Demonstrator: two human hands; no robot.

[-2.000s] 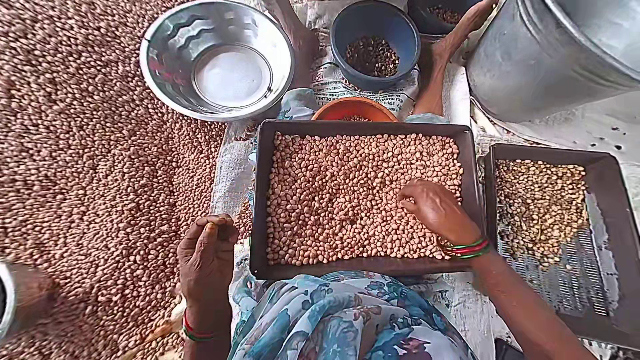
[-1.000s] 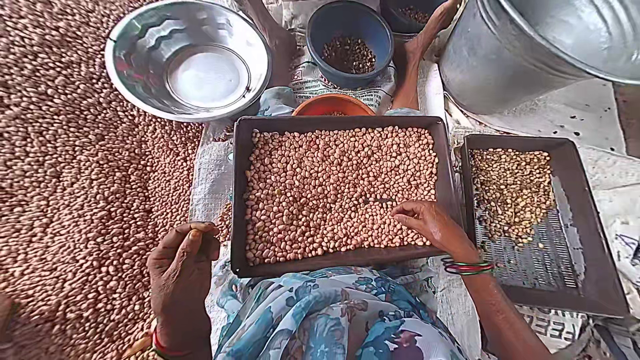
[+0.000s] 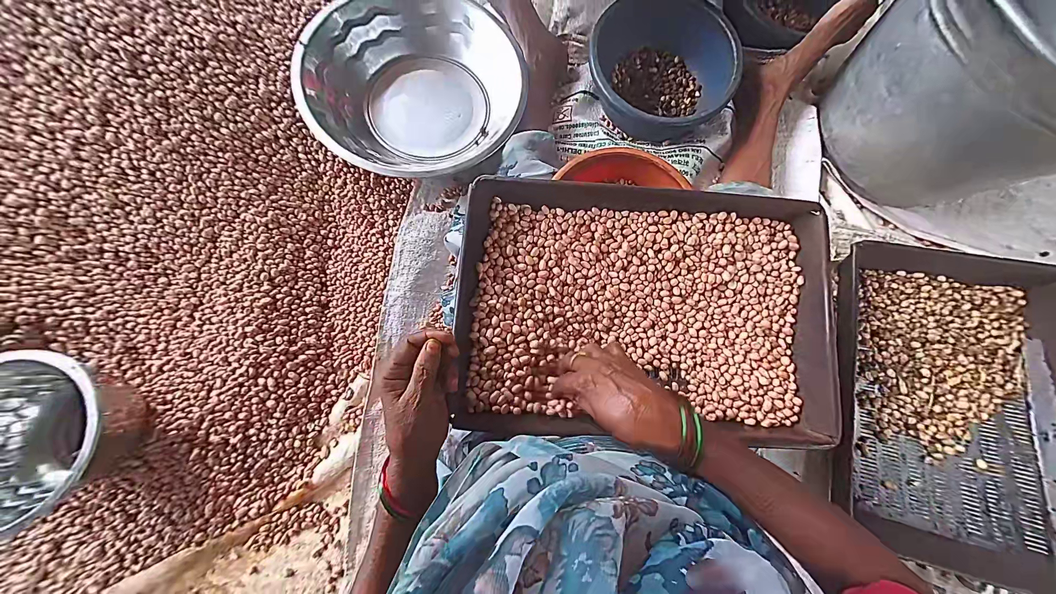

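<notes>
A dark rectangular tray (image 3: 817, 330) full of pinkish-brown nuts, which look like shelled peanuts (image 3: 643, 289), lies in front of my body. My right hand (image 3: 623, 396) rests among the nuts near the tray's front edge, fingers bent down into them; whether it grips any cannot be seen. A bit of perforated tray floor shows beside it. My left hand (image 3: 417, 392) is at the tray's left front corner, fingers curled and thumb against the forefinger; what may be inside the fingers is hidden.
A large spread of the same nuts (image 3: 181, 231) covers the left side. Around the tray stand a shiny metal basin (image 3: 429, 107), a blue-grey bowl (image 3: 667, 66), an orange bowl (image 3: 623, 169), a large metal tub (image 3: 932, 107), a second tray of paler pieces (image 3: 949, 511) and a metal vessel (image 3: 41, 437).
My right hand has moved left across the nuts, from the tray's right part to its front middle. My left hand is now against the tray's left edge. The view has shifted.
</notes>
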